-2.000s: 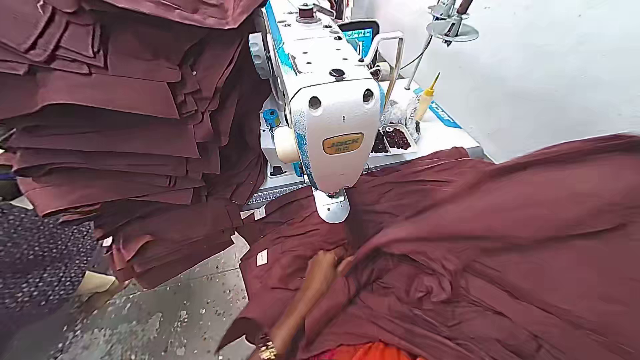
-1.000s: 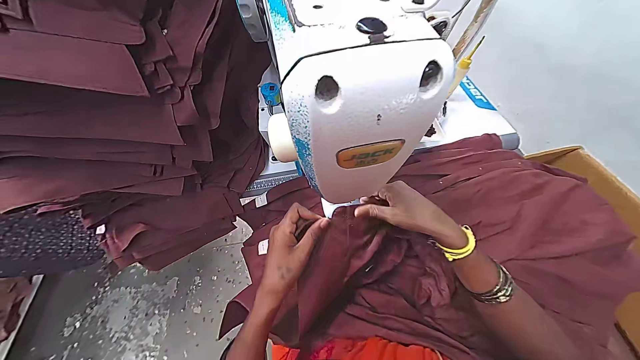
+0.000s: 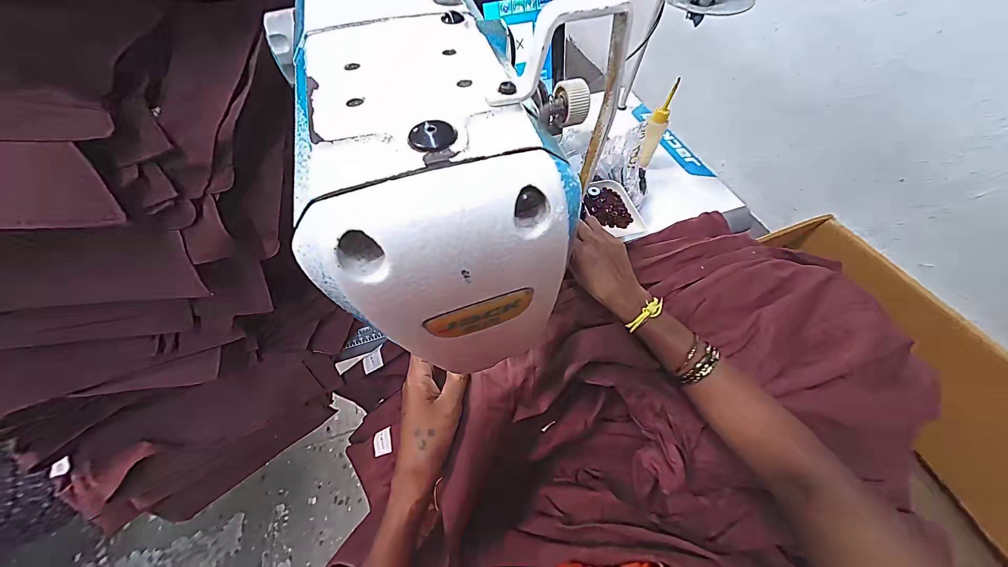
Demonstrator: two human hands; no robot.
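Note:
The white head of a Jack sewing machine [image 3: 441,236] fills the upper middle of the view and hides the needle area. Maroon fabric [image 3: 709,315] lies in folds from under the machine down over my lap. My left hand [image 3: 431,402] is at the lower edge of the machine head, on the fabric, with its fingertips partly hidden behind the head. My right hand [image 3: 602,264] reaches to the right side of the head, beside the fabric, and its fingertips are hidden there. Whether either hand grips the cloth does not show.
Thick stacks of maroon cut fabric [image 3: 94,268] stand at the left. Behind my right hand are a small white tray of dark red buttons or beads [image 3: 610,206] and a yellow-tipped tool [image 3: 654,134]. A cardboard box [image 3: 929,339] is at the right, and a speckled floor [image 3: 276,488] shows below.
Two seconds ago one hand showed on the cloth; a second ago both were close together at the needle area. Since then my right hand has moved away to the machine head's right side.

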